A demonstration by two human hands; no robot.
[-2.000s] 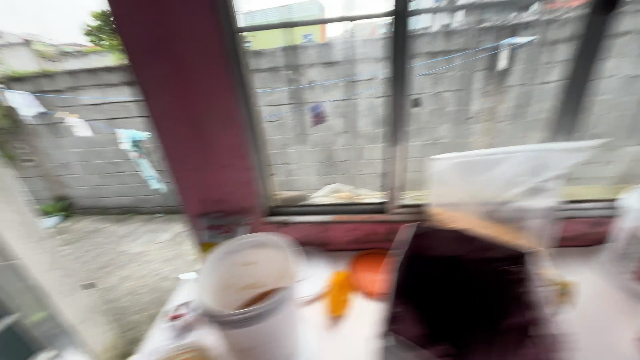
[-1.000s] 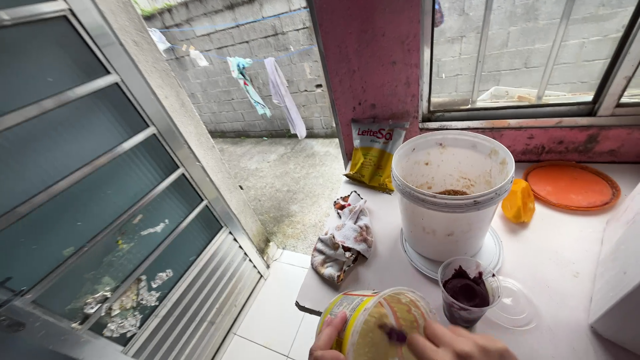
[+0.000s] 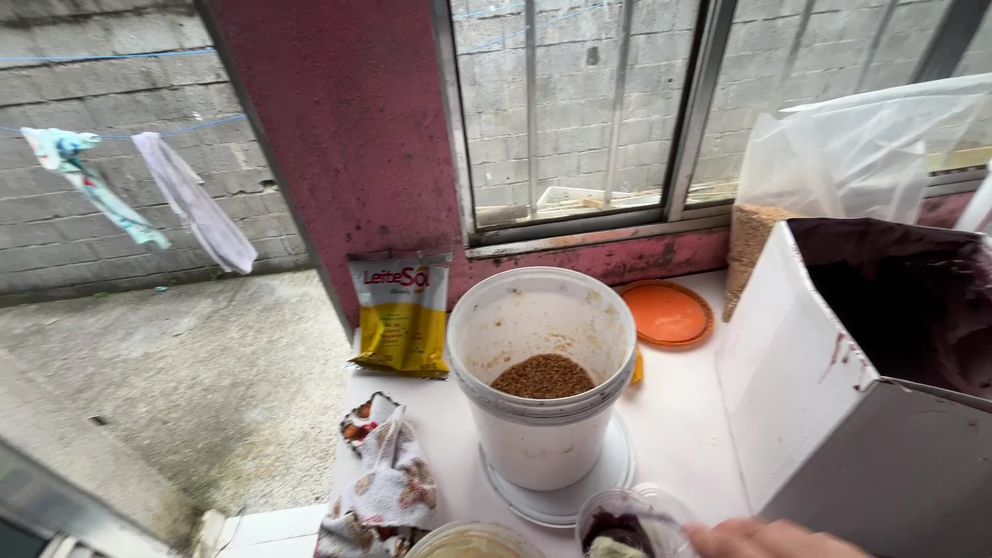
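Note:
At the bottom edge, my right hand (image 3: 763, 539) is partly cut off, its fingertips by the right side of a clear plastic cup (image 3: 593, 515). Whether they grip the cup cannot be told. Dark purple food (image 3: 618, 527) fills part of the cup, with a pale lump (image 3: 614, 549) on top. Left of it shows the rim of a round tub (image 3: 477, 535) with pale contents. Behind stands a white plastic bucket (image 3: 535, 453) holding brown granules (image 3: 544, 377), on a round white lid (image 3: 542, 508). My left hand is out of view.
A patterned cloth (image 3: 391, 473) and a yellow-and-silver packet (image 3: 403, 318) lie left of the bucket. An orange lid (image 3: 668, 311) is behind it at right. A white box (image 3: 821, 387) lined with purple stands right, before a clear bag of granules (image 3: 752, 248). The window frame (image 3: 589, 240) borders the table.
One second ago both hands were at the tub of pale contents; now only my right hand shows, beside the cup. A pale lump now tops the purple food. The view has swung right.

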